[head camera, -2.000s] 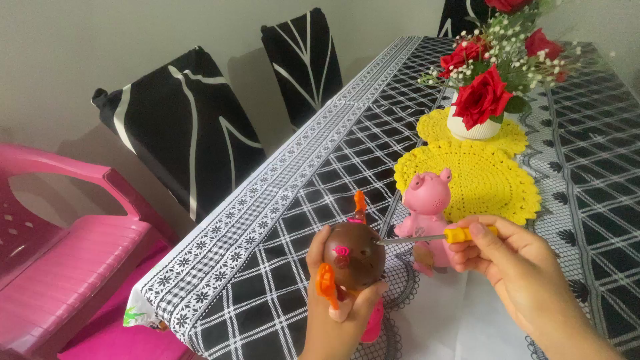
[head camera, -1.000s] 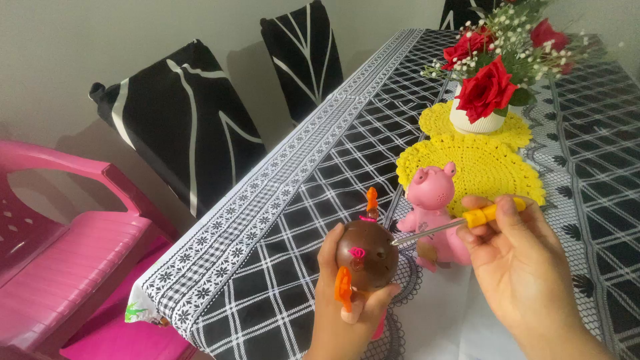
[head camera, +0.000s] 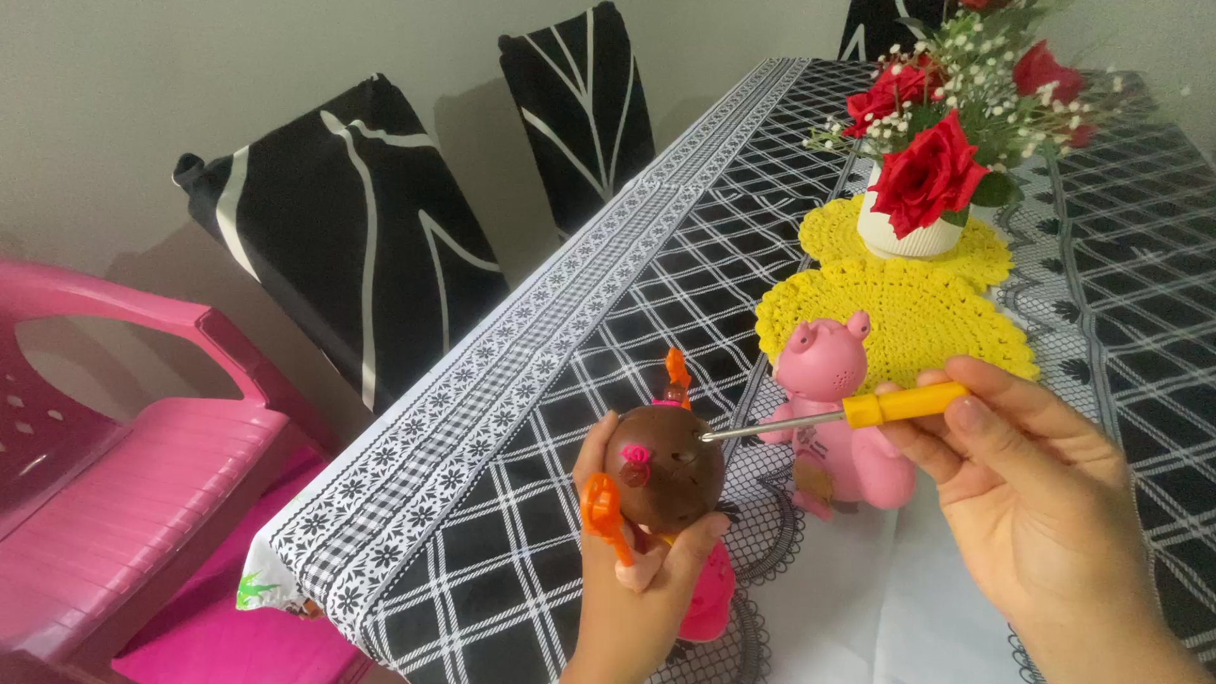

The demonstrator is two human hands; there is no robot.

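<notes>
My left hand (head camera: 638, 579) grips a toy with a round brown head (head camera: 670, 494), orange parts at its sides and a pink piece below. Several dark holes show in the brown surface. Between the thumb and fingers of my right hand (head camera: 1016, 475) is a screwdriver with a yellow handle (head camera: 893, 406); its metal tip meets the brown head at one of the holes. Just behind the shaft, a pink plastic animal figure (head camera: 825, 366) sits on the table, partly hidden by the screwdriver and my right fingers.
Behind the figure lie yellow crocheted mats (head camera: 902, 323), with a white vase (head camera: 907, 236) of red roses (head camera: 929, 176). A black-and-white patterned tablecloth (head camera: 513, 399) covers the table. Black-and-white covered chairs (head camera: 351, 228) stand along its left side, and a pink plastic chair (head camera: 180, 475) is at the far left.
Both hands keep their hold. The screwdriver handle has shifted and tilted a little, while its tip stays at the brown head.
</notes>
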